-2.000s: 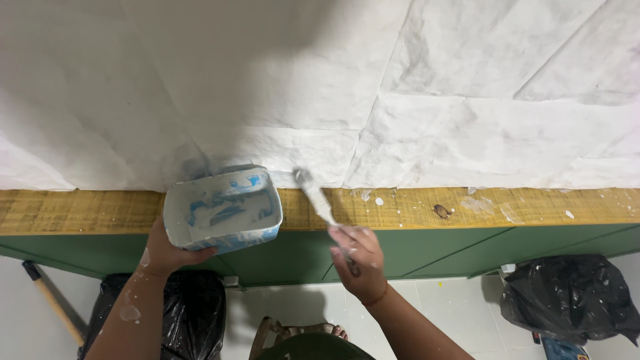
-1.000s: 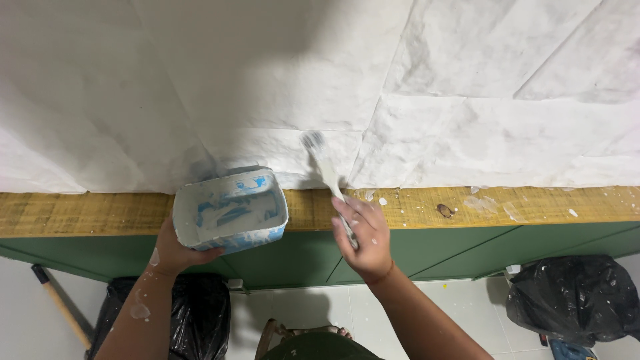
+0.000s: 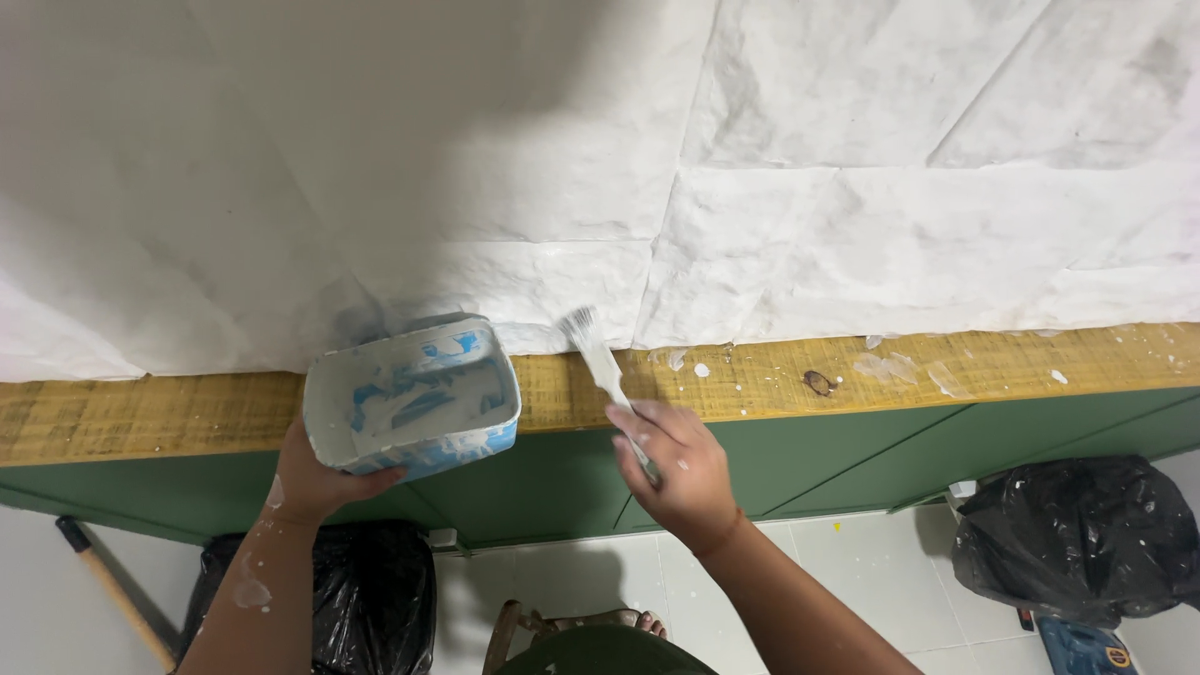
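Note:
My left hand (image 3: 323,478) holds a blue plastic tub (image 3: 441,453) from below and its near side; white paint coats the tub's inside and rim. In my right hand (image 3: 677,464) is a paintbrush (image 3: 602,364) with a white-smeared handle, held between thumb and fingers. The bristles point up and away, at or close to the bottom edge of the white, wrinkled wall covering (image 3: 562,281); whether they touch it I cannot tell. White specks dot both hands and my left forearm.
A yellow wooden ledge (image 3: 919,375) with white paint spots runs across, above green cabinet panels (image 3: 844,459). Black plastic bags (image 3: 375,591) stand low left and right. A wooden pole with a black end (image 3: 122,600) leans at left. A wooden stool (image 3: 504,633) is below.
The brush has moved over the lower edge of the wall covering, up between the first two frames and lower again now. The tub stays in my left hand in much the same place.

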